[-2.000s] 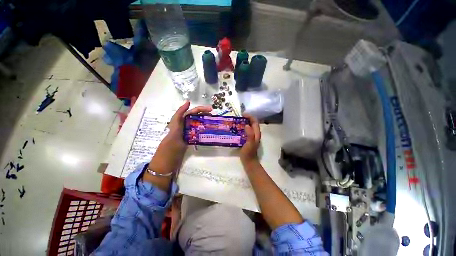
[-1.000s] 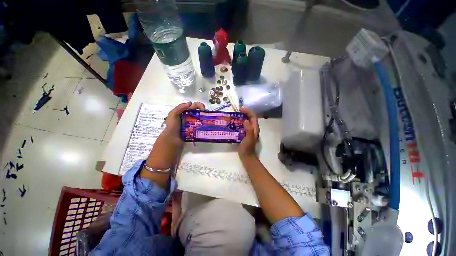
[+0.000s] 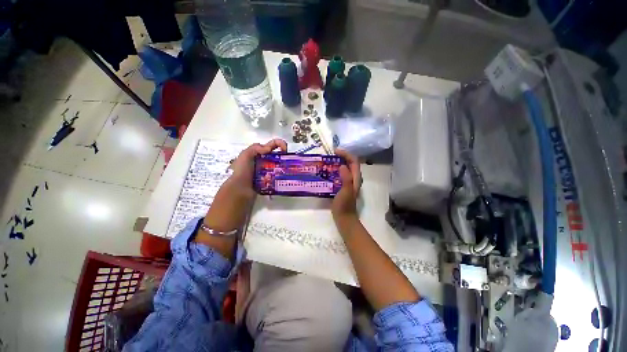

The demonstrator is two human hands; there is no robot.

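A smartphone (image 3: 300,174) with a bright purple-pink screen is held sideways above the white tabletop. My left hand (image 3: 246,168) grips its left end, with a bracelet on the wrist. My right hand (image 3: 348,184) grips its right end. The fingers behind the phone are hidden. A thin pale V-shaped tool (image 3: 324,137) lies just beyond the phone, beside a loose cluster of metal buttons (image 3: 302,129).
Dark thread cones (image 3: 289,82), a red cone (image 3: 310,65) and a water bottle (image 3: 246,82) stand at the back. A written sheet (image 3: 206,180) lies left, a clear packet (image 3: 364,134) right. The machine (image 3: 567,172) fills the right side. A red basket (image 3: 103,295) is lower left.
The whole view has shifted slightly. My hands hold the phone in the same grip, and its position over the table is nearly the same.
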